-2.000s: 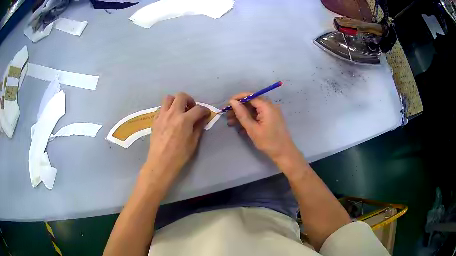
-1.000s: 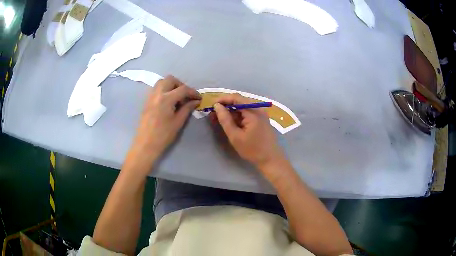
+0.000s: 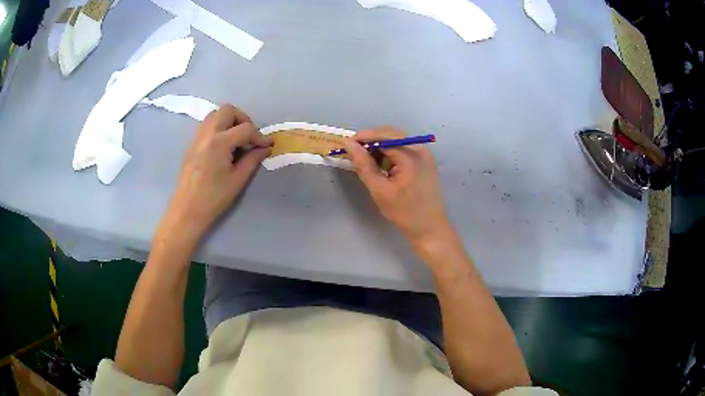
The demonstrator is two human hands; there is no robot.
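Note:
The tan card template lies on a curved white collar piece, whose border shows above and below it. My left hand is at the left end, fingertips pinched together over the card and the white piece. My right hand holds a blue-purple pencil, its tip at the card's lower edge near the middle. My right hand hides the right end of the card and the white piece.
Overlapping white curved pieces lie left, with a straight white strip above. White pieces with tan patches are upper left. A white curved band lies at the far edge. An iron and reddish-brown pad are right.
The view has shifted. From one second ago, my right hand has moved right along the card's lower edge with the pencil, away from my left hand, which stays at the left end.

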